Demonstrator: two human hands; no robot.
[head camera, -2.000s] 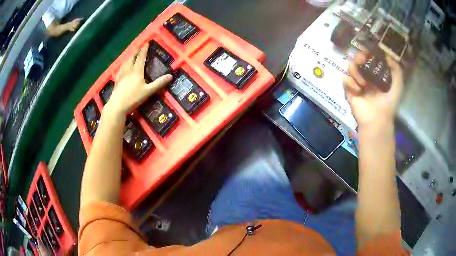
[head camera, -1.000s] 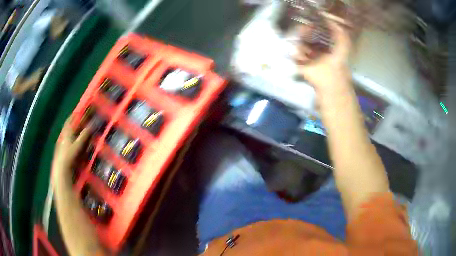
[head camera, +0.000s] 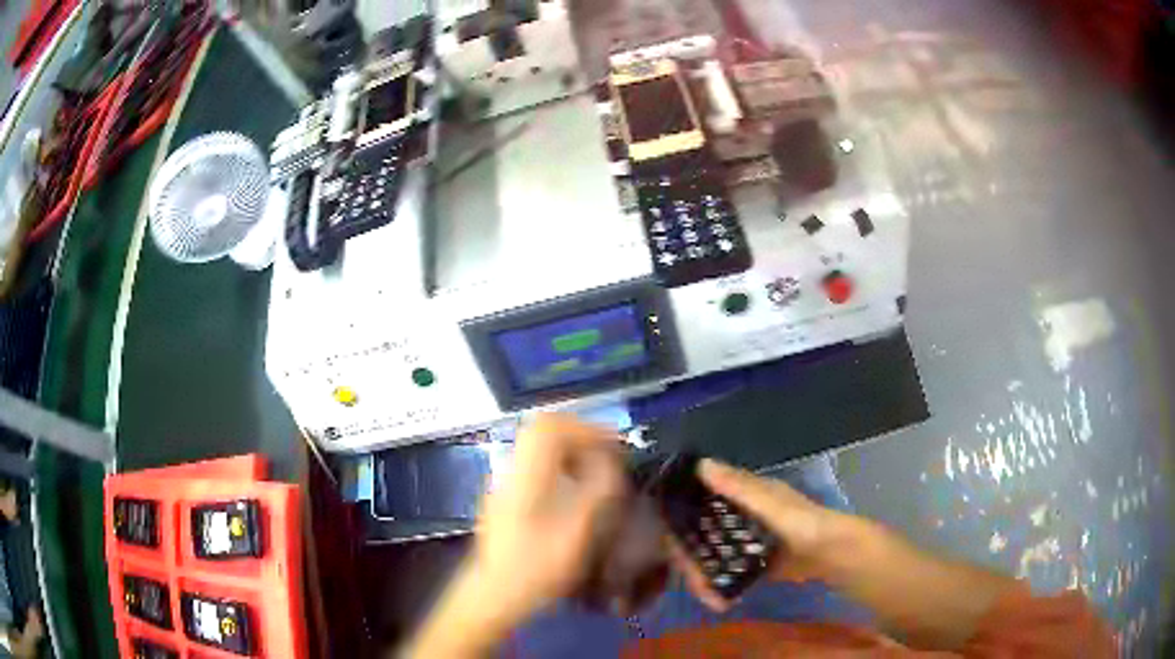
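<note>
My right hand (head camera: 792, 521) holds an open flip phone (head camera: 724, 541) with its black keypad facing up, in front of the tester. My left hand (head camera: 554, 509) is blurred, with curled fingers, just left of the phone. A dark blurred shape lies between the hands; I cannot tell if my left hand grips it. The white flip tester (head camera: 541, 219) stands beyond, its control display (head camera: 571, 348) lit blue. Opened phones sit in its left fixture (head camera: 387, 106) and right fixture (head camera: 657, 110), their keypads towards me.
A red phone tray (head camera: 277, 489) with several closed phones is at the lower left. A white fan (head camera: 210, 196) stands beyond the tester's left end. A smartphone (head camera: 432, 483) lies below the tester's front edge. The green conveyor (head camera: 135, 277) runs along the left.
The view has turned from the tray to the tester. My left hand has left the tray and is in front of me. My right hand has come down from the tester's top, now with an open phone.
</note>
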